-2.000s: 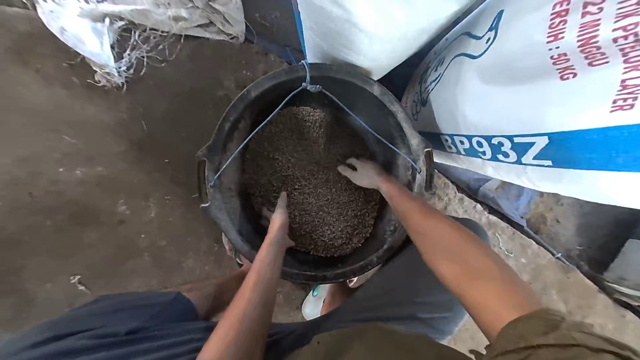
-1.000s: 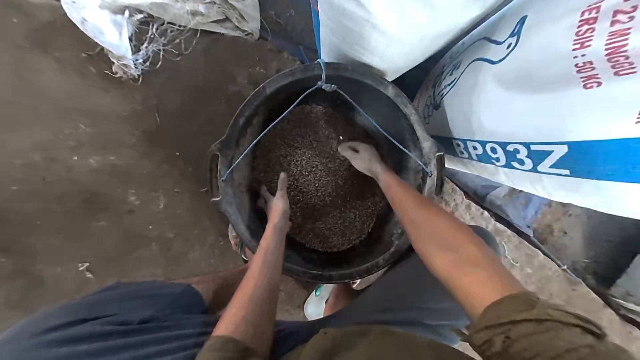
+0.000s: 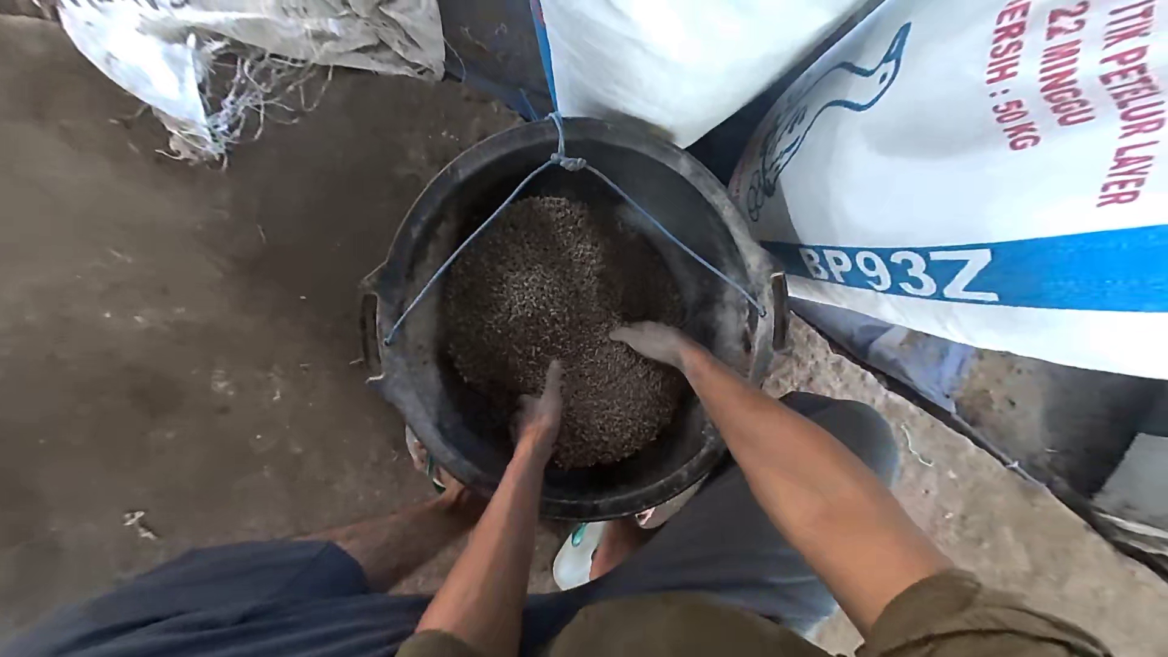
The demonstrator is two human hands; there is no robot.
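Note:
A round black bucket (image 3: 415, 401) holds a heap of brown granular feed (image 3: 538, 283), with a blue cord (image 3: 474, 237) tied across its far half. Into the near left of the feed reaches my left hand (image 3: 540, 411), thumb up and fingers mostly buried. My right hand (image 3: 652, 342) lies in the feed at the right, its fingertips partly sunk. Whether either hand is closed around feed cannot be seen.
Beyond the bucket stands a white sack (image 3: 639, 55). A large printed white and blue sack (image 3: 912, 182) is at the right. A frayed white woven sack (image 3: 265, 36) lies at the far left. Sandalled feet (image 3: 575, 557) are close under the bucket's near side.
My right hand has moved nearer to me within the bucket, and its fingers are sunk in the feed. The feed's surface has shifted shape.

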